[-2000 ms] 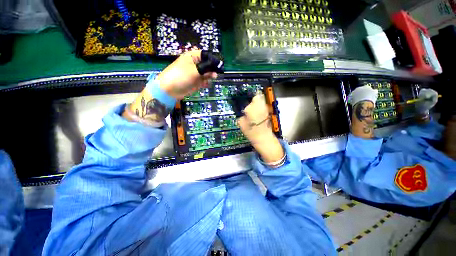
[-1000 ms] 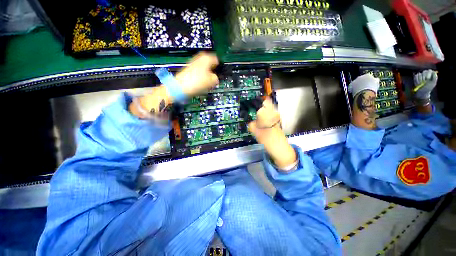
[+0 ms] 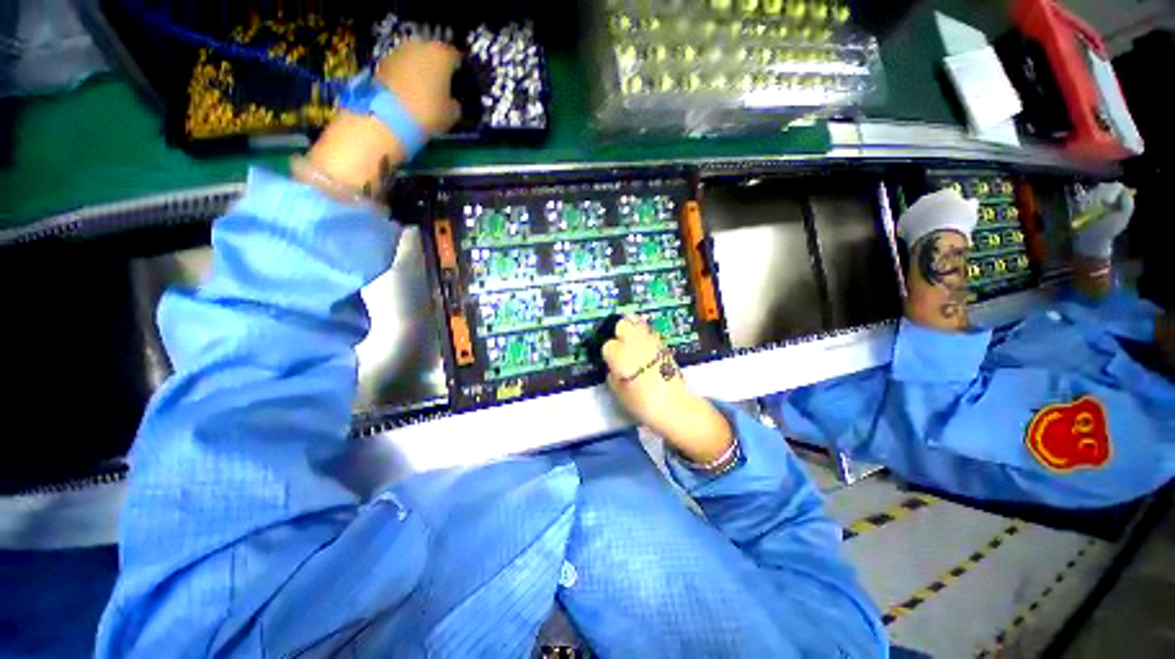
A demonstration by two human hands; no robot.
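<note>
A black carrier [image 3: 448,290] with orange bars holds rows of green circuit boards [image 3: 573,258] dotted with white parts. My left hand [image 3: 419,88], with a light blue strap at the wrist, is over the bin section of white components [image 3: 513,77]; its fingertips are hidden, so I cannot tell if it holds anything. My right hand [image 3: 637,361], with black finger coverings, is over the lower right boards, fingers bunched downward. Whether it holds a small part cannot be seen. Yellow components [image 3: 264,77] lie in the bin's left section.
Clear trays of yellow-topped parts [image 3: 735,64] stand behind the carrier. At right, a person with white gloves [image 3: 1099,222] works at another carrier [image 3: 992,238]. A red holder [image 3: 1080,77] and white paper [image 3: 979,84] lie at the back right. Silver conveyor rails run along both sides.
My left hand has moved from above the boards back and left to the white components. My right hand has moved down and slightly left on the boards, uncovering the upper rows.
</note>
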